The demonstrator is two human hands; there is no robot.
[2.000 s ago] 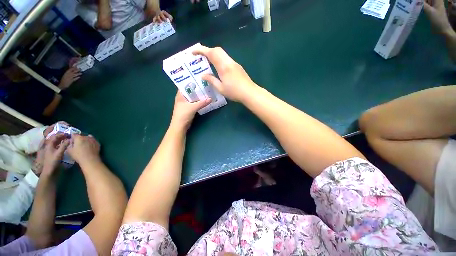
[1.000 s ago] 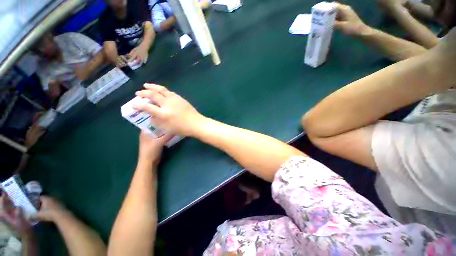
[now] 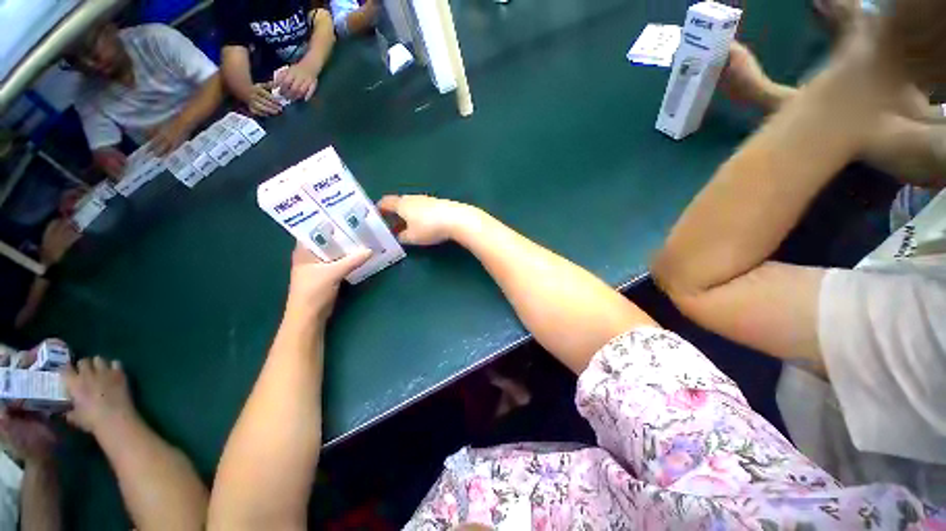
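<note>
A carton pair, two white boxes side by side with dark blue lettering and small product pictures, is tilted above the dark green bench top. My left hand is closed around its lower left part, with the thumb across the front. My right hand is just right of the pair, fingers curled near its right side. Whether the right fingertips touch the carton cannot be told. The backs of the cartons are hidden.
A single carton stands upright at the right beside a neighbour's hand, near folded paper. A carton row lies across the bench at the left. A pale post rises at the back. Neighbours' arms flank both sides.
The view has swung to the right. My right hand has moved from the front and top of the carton pair down to its right side. The pair's fronts show fully again.
</note>
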